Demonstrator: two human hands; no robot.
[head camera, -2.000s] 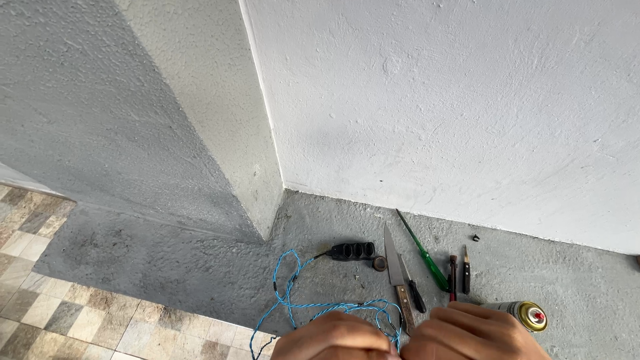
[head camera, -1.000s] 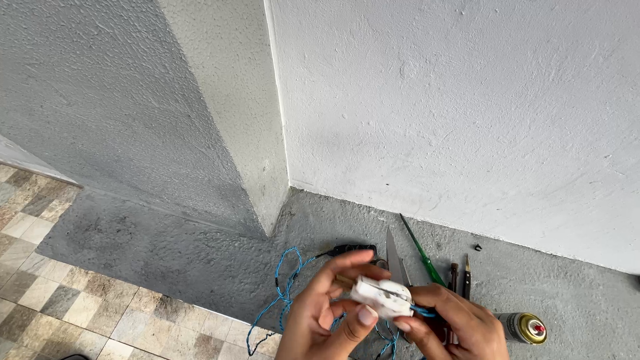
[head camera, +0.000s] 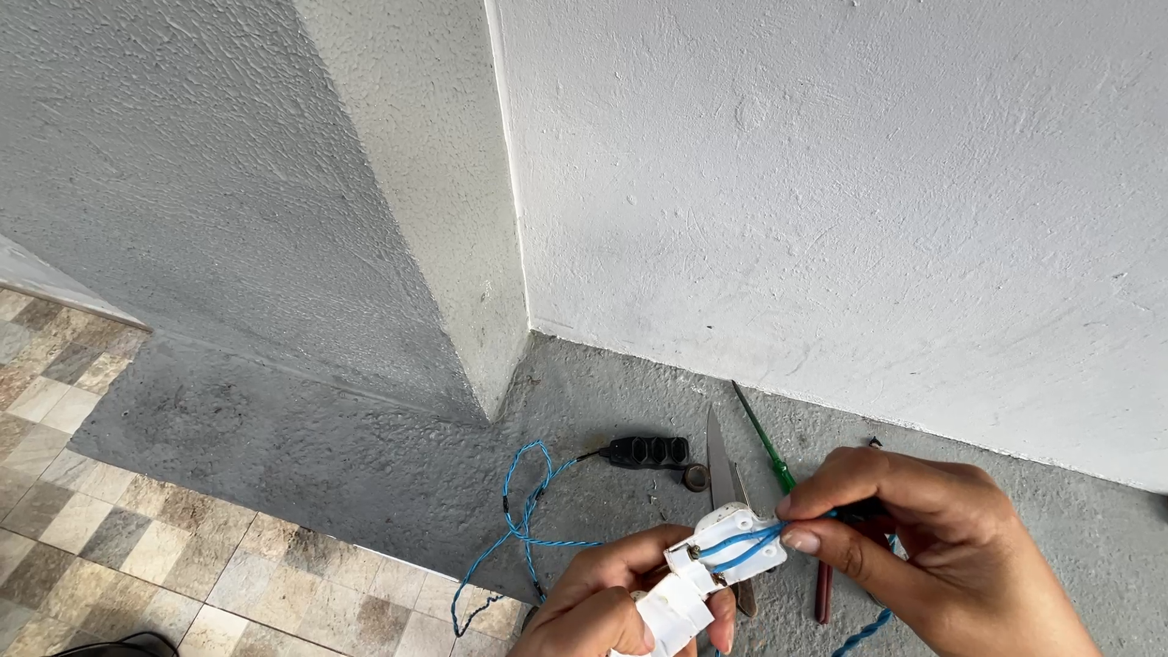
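Between my hands is an opened white plastic electrical fitting, its inside facing up. My left hand holds its lower left part. Two blue insulated wires run inside it from small metal terminals to its right end. There my right hand pinches them between thumb and forefinger. A twisted blue cable hangs below my right hand. Behind the fitting, a knife blade and a green screwdriver lie on the grey ledge. My hands partly hide the tools.
A black multi-outlet socket with a looped blue twisted cord lies left of the knife, beside a small round dark item. A dark red handle shows under my right hand. The white wall and grey pillar border the ledge; tiled floor lies lower left.
The white fitting has turned, and its inside with the blue wires is now plainly visible. My right hand has moved up to pinch the wires. Two seconds ago both hands were at the bottom edge.
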